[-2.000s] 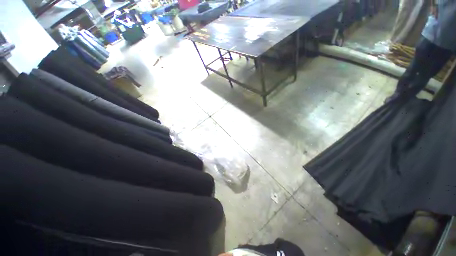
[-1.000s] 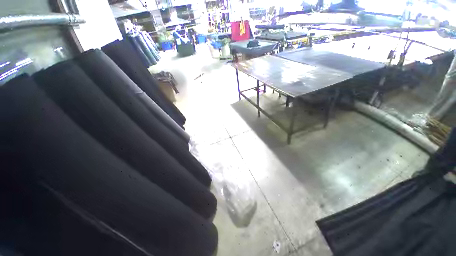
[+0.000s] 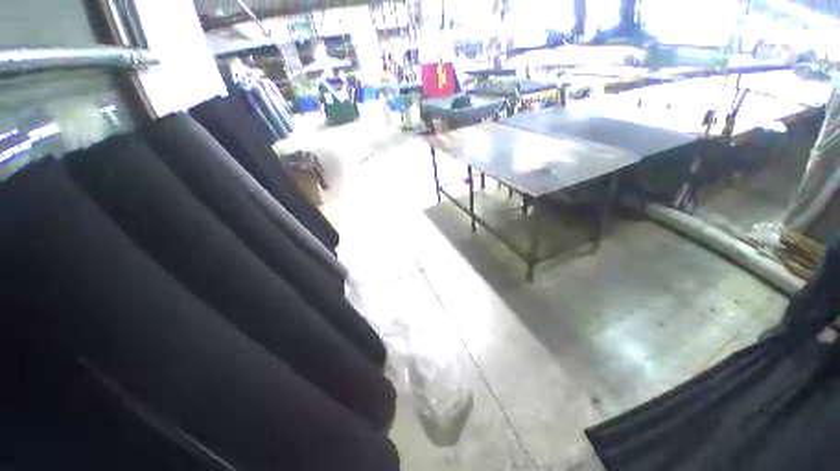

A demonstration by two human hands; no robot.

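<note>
Neither of my hands is in view. Thick black fabric rolls (image 3: 198, 267) lean side by side and fill the left of the head view; one among them looks greyer (image 3: 253, 189). A wide black cloth (image 3: 737, 405) hangs in folds at the lower right, and its lower part is cut off by the frame edge. A small patch of another person's skin, perhaps a hand, shows at the right edge by the cloth.
A metal-topped table (image 3: 553, 156) on thin legs stands beyond the floor. Crumpled clear plastic wrap (image 3: 440, 400) lies beside the roll ends. A long pale tube (image 3: 728, 246) lies behind the table. A silvery pipe (image 3: 74, 58) runs at the upper left.
The view has swung left and up since two seconds ago, so the cloth sits lower right and the roller has left the picture. In the last second the scene has shifted slightly down.
</note>
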